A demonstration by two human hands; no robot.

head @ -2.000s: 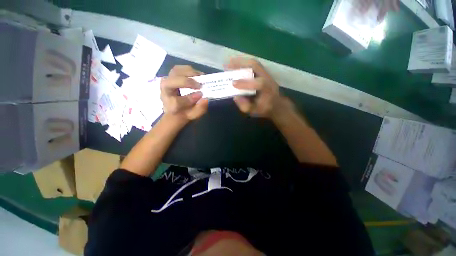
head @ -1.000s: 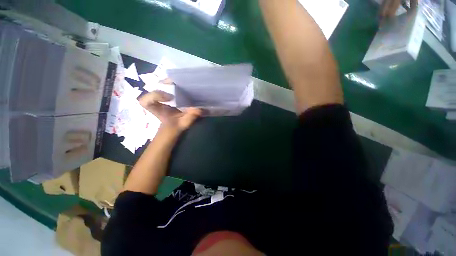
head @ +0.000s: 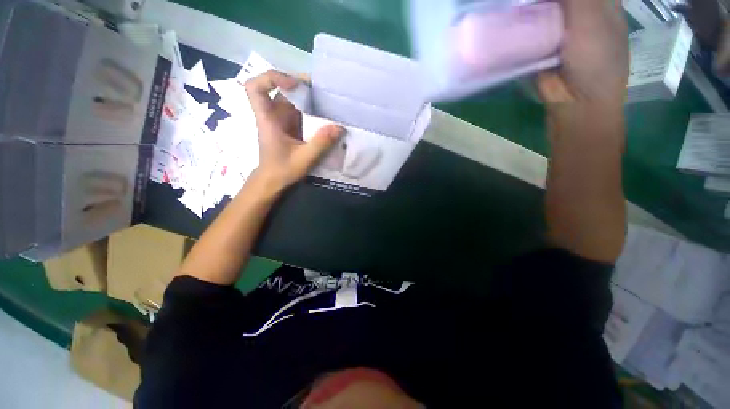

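My left hand (head: 284,140) holds an open retail box (head: 364,156) by its left end, above the dark bench. The box's flap stands up at the back, and its front shows a pink product picture and a dark strip. My right hand (head: 580,68) is raised at the upper right and holds a loaded inner tray (head: 444,52) with a pale-pink shape (head: 512,36) in it. The tray is blurred, up and to the right of the box and apart from it. My right fingers are partly hidden behind the tray.
Stacked open boxes (head: 104,136) stand at the left beside loose paper slips (head: 204,160). Kraft cartons (head: 144,264) are below the bench at left. Printed box stock (head: 672,272) lies at right. Beyond the pale rail (head: 496,152), boxes (head: 708,144) sit on the green belt.
My right arm has come back from over the belt, now with the loaded tray. The open box in my left hand has tilted so that its printed front shows. Earlier, both hands held a white box.
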